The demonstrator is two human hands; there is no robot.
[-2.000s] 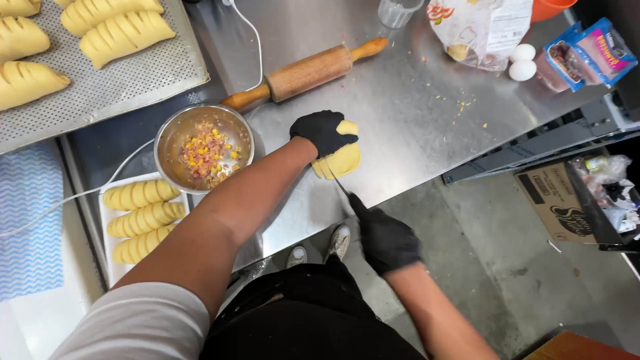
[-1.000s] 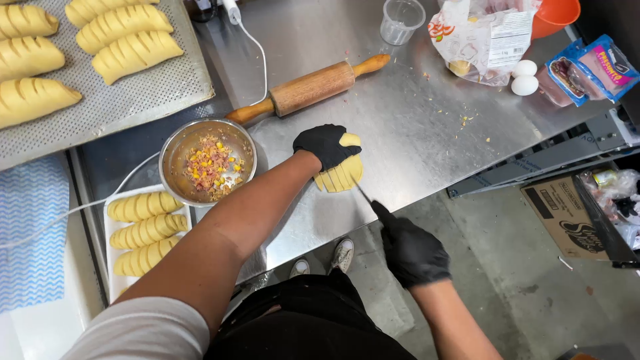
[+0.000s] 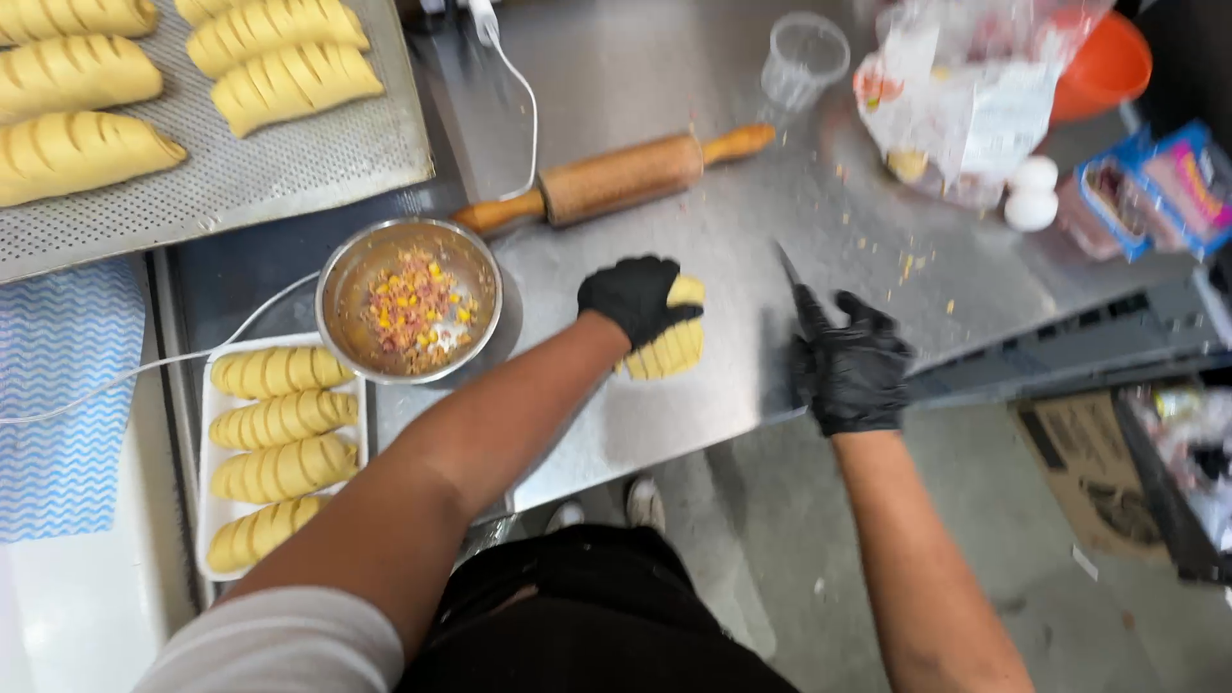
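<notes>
My left hand [image 3: 635, 300], in a black glove, rests on the left part of a flat piece of yellow dough [image 3: 676, 348] on the steel table. Parallel cuts cross the dough's near part; the rest lies under my palm. My right hand [image 3: 855, 361], also black-gloved, holds a small knife [image 3: 794, 274] at the table's front edge, to the right of the dough, its blade pointing up and away from me. Left of my left hand stands a steel bowl [image 3: 327, 306] with a chopped pink and yellow filling [image 3: 414, 303].
Behind the dough lies a wooden rolling pin [image 3: 624, 179]. Slashed rolls fill a white tray [image 3: 207, 462] and a perforated baking tray [image 3: 289, 178] at left. A plastic cup [image 3: 807, 60], plastic bag [image 3: 972, 106], eggs [image 3: 1031, 209], meat packs [image 3: 1145, 197] and orange bowl [image 3: 1107, 67] stand right.
My right hand has moved the knife away from the dough, to the right and farther over the table. My left hand stays on the dough.
</notes>
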